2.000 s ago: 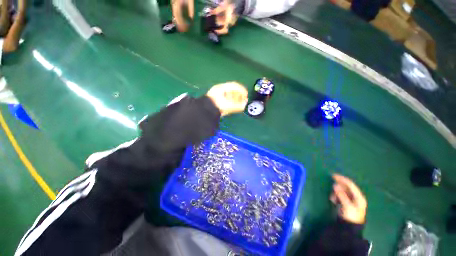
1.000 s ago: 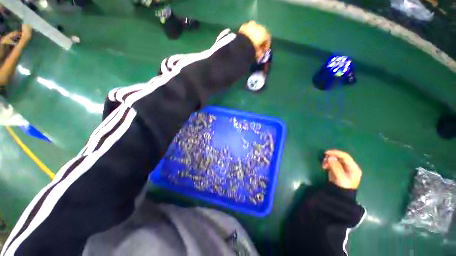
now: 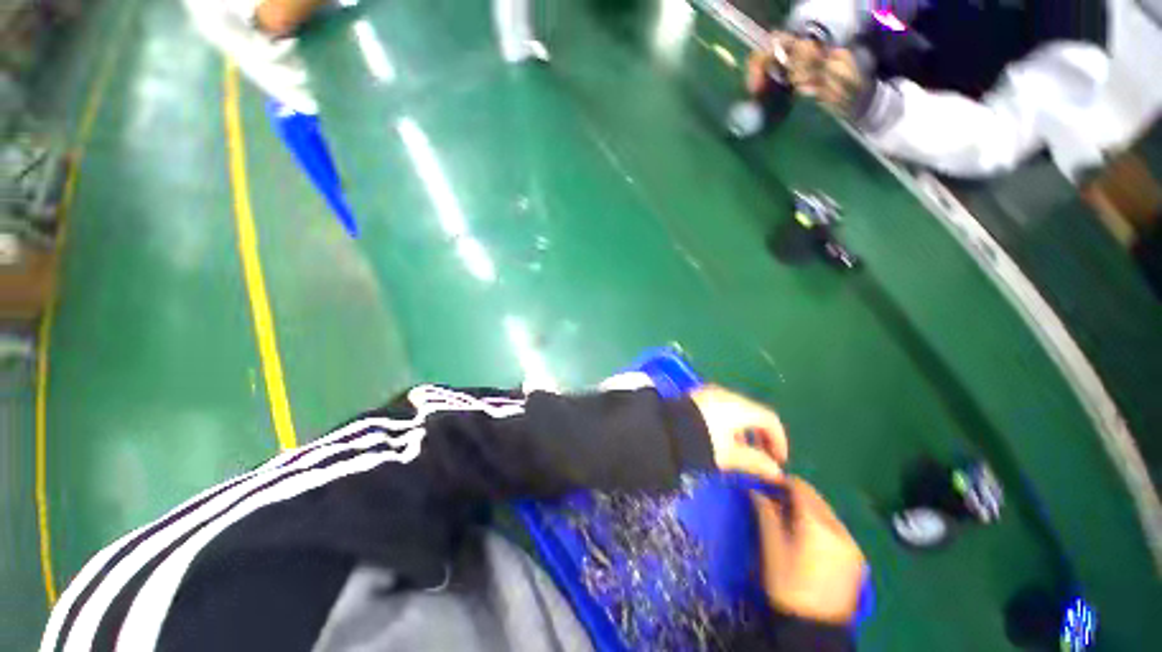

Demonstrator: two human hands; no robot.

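Note:
My left hand (image 3: 742, 431) and my right hand (image 3: 810, 550) meet over the far right part of the blue tray (image 3: 557, 545). Their fingers are bent and close together; the image is blurred and I cannot tell what is between them. Small silvery metal rings (image 3: 644, 560) lie piled in the tray, partly covered by my left sleeve. A black unit with a silvery top (image 3: 979, 492) and a white-hubbed wheel (image 3: 920, 526) stands right of my hands. A blue-lit unit (image 3: 1078, 624) is at the lower right edge.
Another black unit (image 3: 816, 210) stands farther up the green worktop (image 3: 637, 280). Across it, a person in white sleeves (image 3: 937, 127) holds hands over a unit with a wheel (image 3: 745, 119). A pale edge rail (image 3: 981, 248) runs along the right. Yellow lines (image 3: 255, 274) mark the floor at left.
My left hand has left the black unit and come back to my right hand at the tray. The view has turned left, so the person opposite shows and the clear bag is out of view.

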